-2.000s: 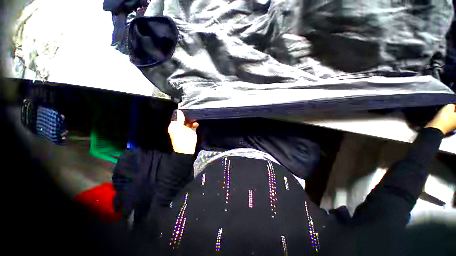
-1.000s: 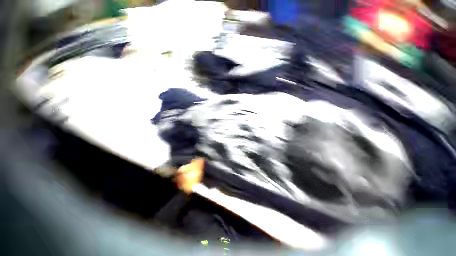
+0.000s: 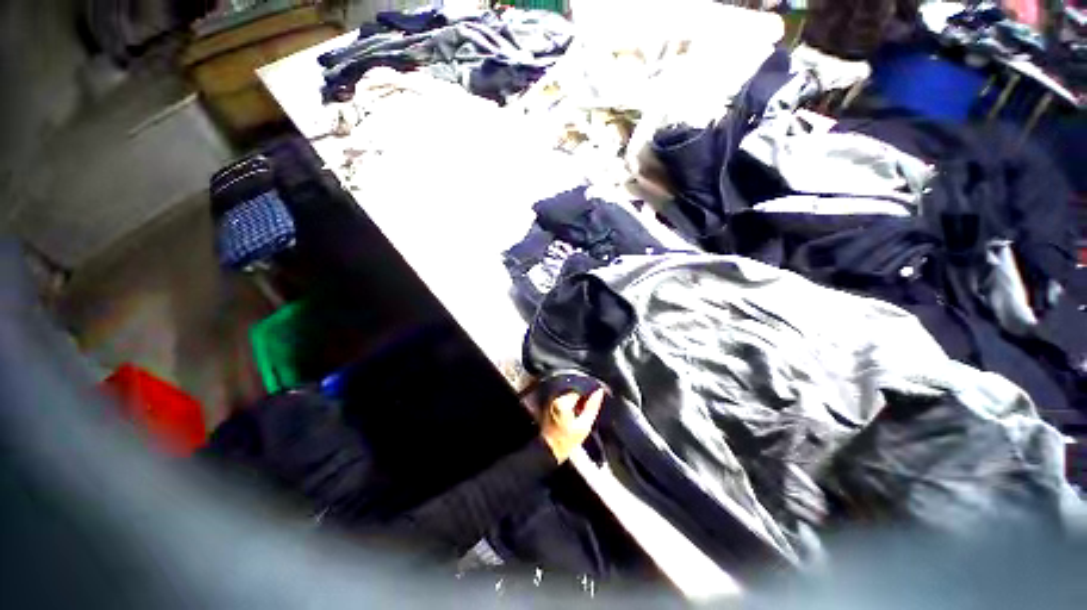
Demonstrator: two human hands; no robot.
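Observation:
A large garment (image 3: 763, 358) lies with its wrinkled grey inside up across the white table, its dark edge along the table's near side. A dark round cuff or sleeve end (image 3: 584, 316) opens at its left. My left hand (image 3: 571, 419) is at the table edge, its fingers closed on the garment's dark edge just below the cuff. A small dark piece with a pale patch (image 3: 551, 265) lies bunched beyond the cuff. My right hand is out of the picture; the lower right is blurred over.
Navy and grey garments (image 3: 834, 179) are heaped beyond and right. Cream fabric (image 3: 417, 107) and a dark-grey pile (image 3: 477, 54) lie farther along the table (image 3: 417, 238). Left on the floor side are a blue checked seat (image 3: 255, 226), a green object (image 3: 278, 346) and a red one (image 3: 155, 409).
The view has swung from the near edge to show more of the table and room. My left hand stays at the garment's edge near the cuff. My right hand has left the picture.

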